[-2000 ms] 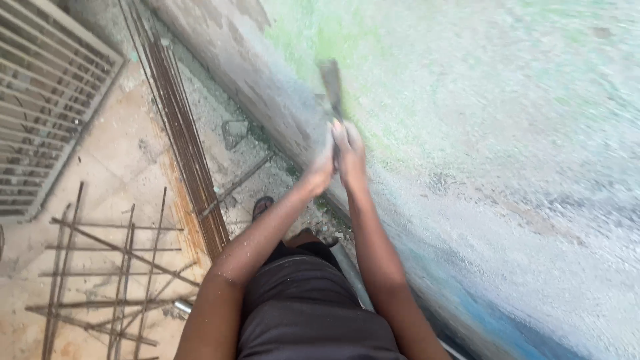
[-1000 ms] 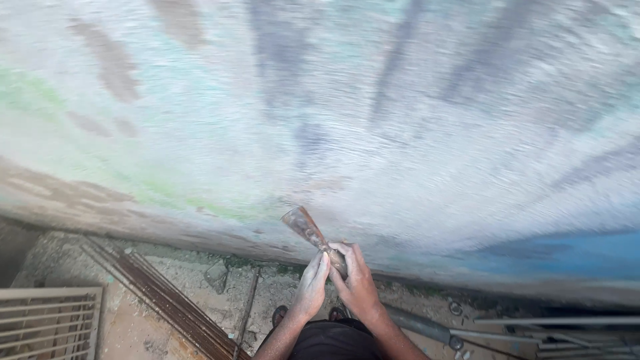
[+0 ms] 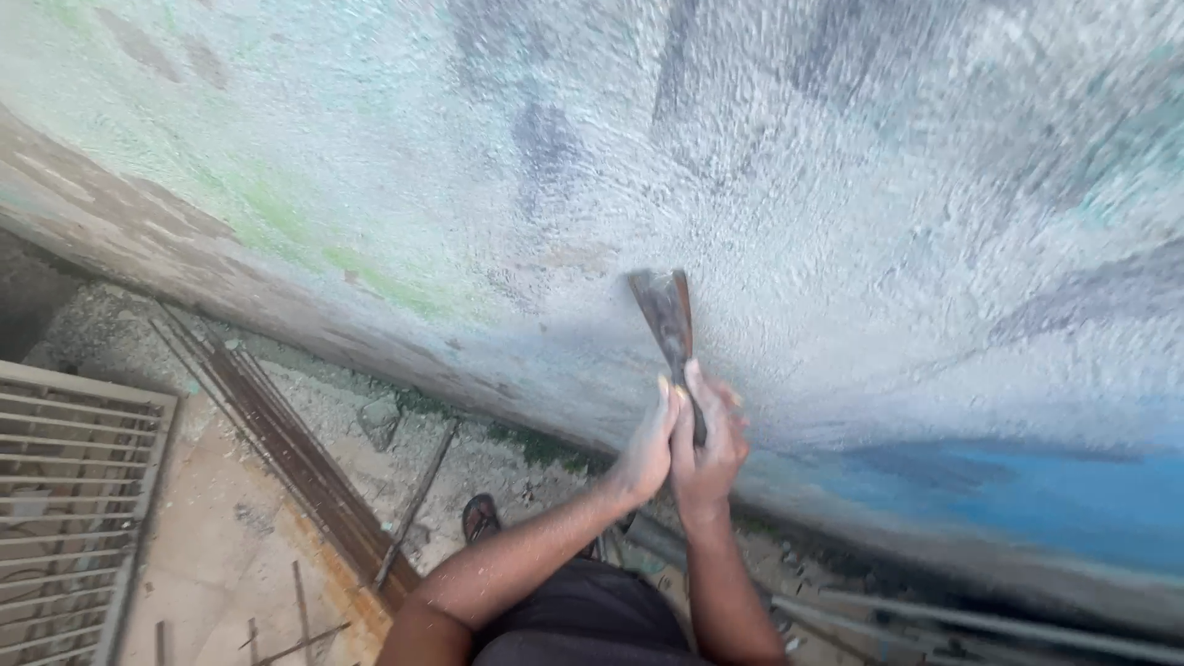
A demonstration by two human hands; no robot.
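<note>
A paint scraper with a flared, worn metal blade (image 3: 664, 310) points up and slightly left against the painted, rough plaster wall (image 3: 832, 277). Its dark handle lies between my two hands. My right hand (image 3: 712, 444) is closed around the handle, the fingers partly hidden from view. Pressed against the handle's left side is my left hand (image 3: 652, 444), its fingers dusty and pointing toward the blade. Faded green, purple and blue paint shows on the wall around the blade, with bare brownish patches lower left.
Rusty steel rods (image 3: 296, 462) lie along the debris-strewn floor at the left, beside a metal grille (image 3: 83, 499). A thin bar (image 3: 416, 504) crosses near my sandaled foot (image 3: 481, 518). Pale pipes (image 3: 971, 620) lie at the lower right along the wall's base.
The view has swung toward the wall since the earliest frame. Compared with one second ago, the scraper's blade is more upright. Both hands stay on the tool.
</note>
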